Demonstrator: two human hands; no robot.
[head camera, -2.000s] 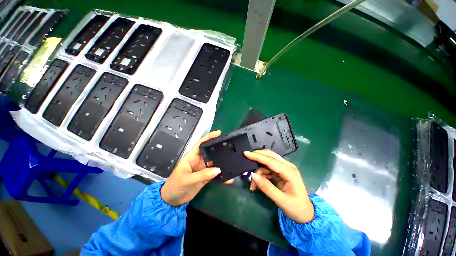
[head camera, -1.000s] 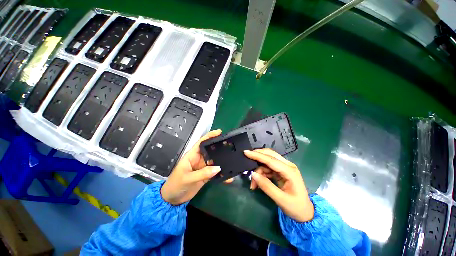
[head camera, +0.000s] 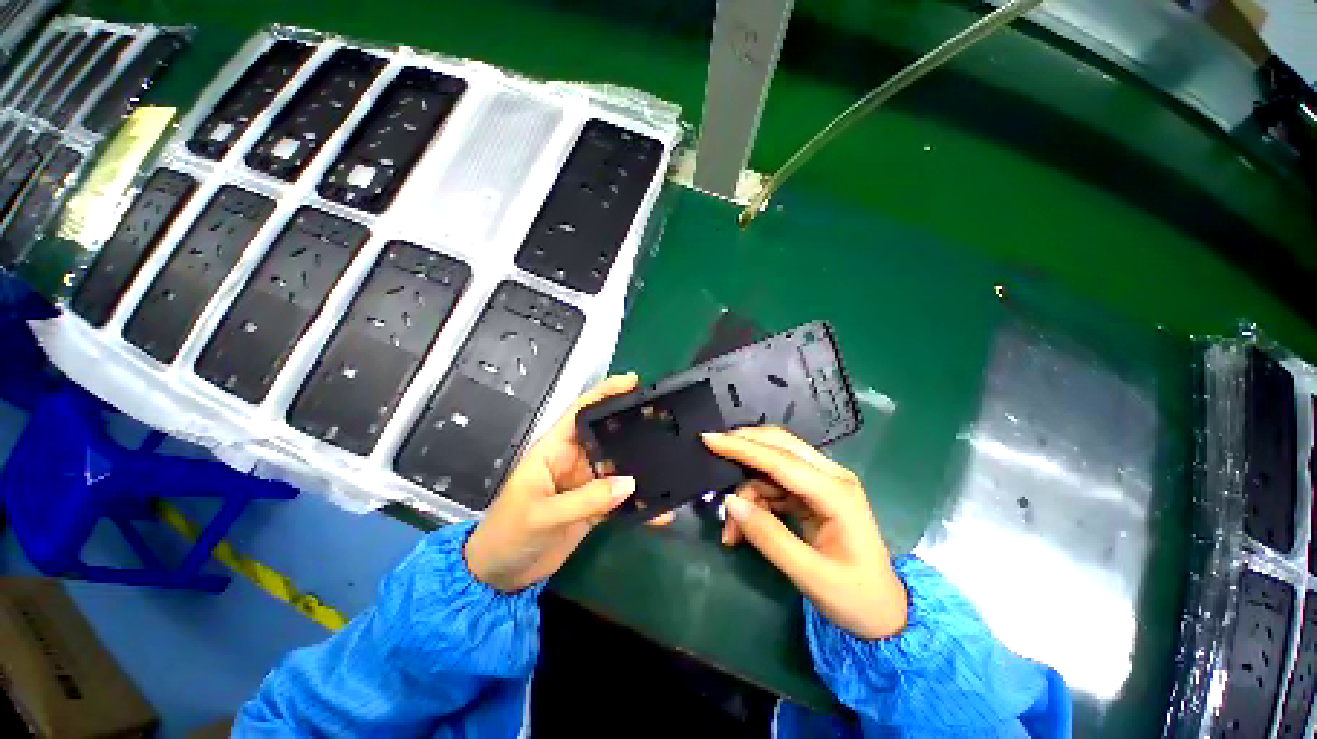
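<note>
A black phone frame (head camera: 780, 387) with cutouts is held tilted above the green bench. A matte dark adhesive sheet (head camera: 667, 445) covers its left part. My left hand (head camera: 552, 498) grips the frame's left end, thumb on the front edge. My right hand (head camera: 812, 523) is at the frame's front edge, with a finger on the sheet and the thumb below the edge. A tiny pale bit shows at the right thumb tip; whether it is a nail or a piece I cannot tell. A dark flat sheet (head camera: 729, 335) on the bench shows partly behind the frame.
A white blister tray (head camera: 498, 166) at left holds several black frames, with one empty pocket in the far row. A clear film (head camera: 1062, 498) lies right of my hands. Another filled tray (head camera: 1225, 534) is at the right edge. A grey post (head camera: 748, 94) stands behind; a blue stool (head camera: 109, 484) is lower left.
The frame and hands have shifted only very slightly. My left thumb has moved a little along the frame's front edge. The grip is the same.
</note>
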